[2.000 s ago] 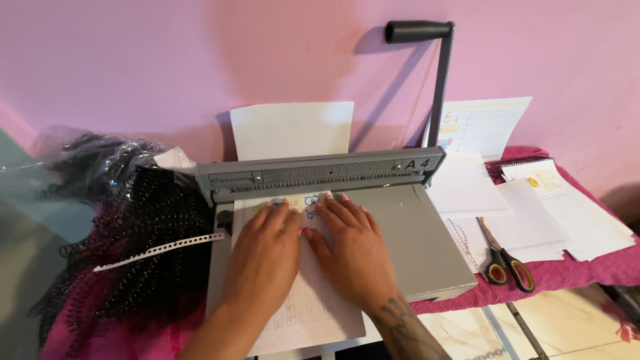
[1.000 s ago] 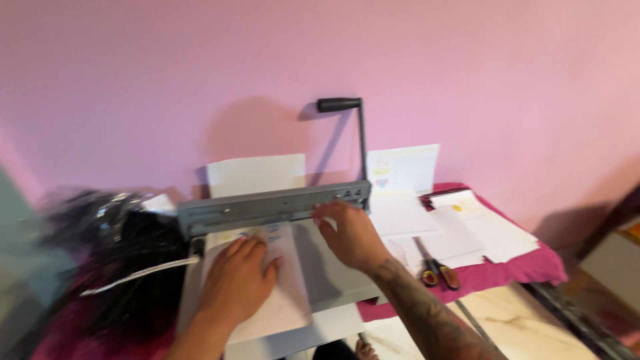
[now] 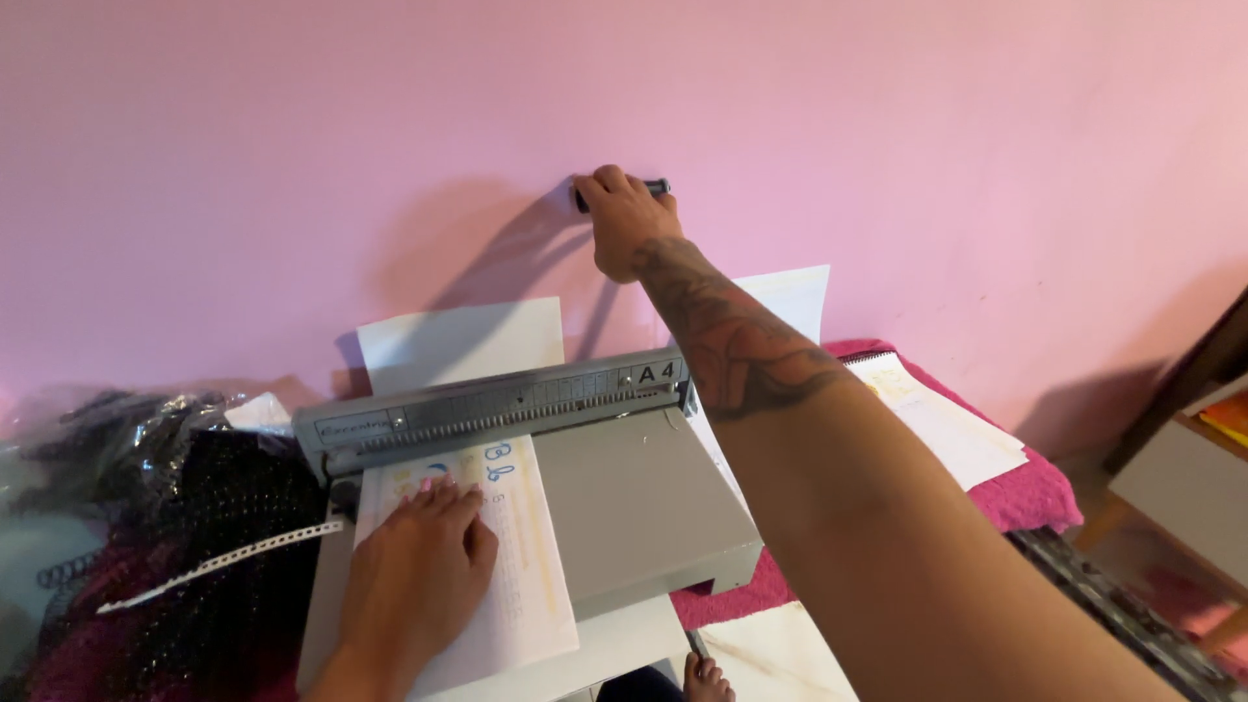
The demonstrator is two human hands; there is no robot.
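Observation:
My left hand [image 3: 424, 551] lies palm down on a printed paper sheet [image 3: 522, 575], whose top edge meets the slot of a grey A4 punching and binding machine [image 3: 643, 517]. Up by the wall, my right hand [image 3: 629, 219] is closed around the black grip of the lever handle [image 3: 659, 186]; my tattooed forearm crosses over the machine's right side and hides part of the lever. Left of the sheet, a perforated white paper strip [image 3: 229, 558] sticks out from the machine's edge.
Black spiral binding coils [image 3: 244, 507] and clear plastic wrapping [image 3: 146, 429] lie at left. A white sheet [image 3: 468, 341] leans on the wall behind the machine. At right, a spiral-bound booklet [image 3: 936, 419] rests on a magenta cloth [image 3: 1038, 492].
My right hand has left the sheet, risen up and taken hold of the lever's grip. The left hand has stayed on the sheet. The view has shifted.

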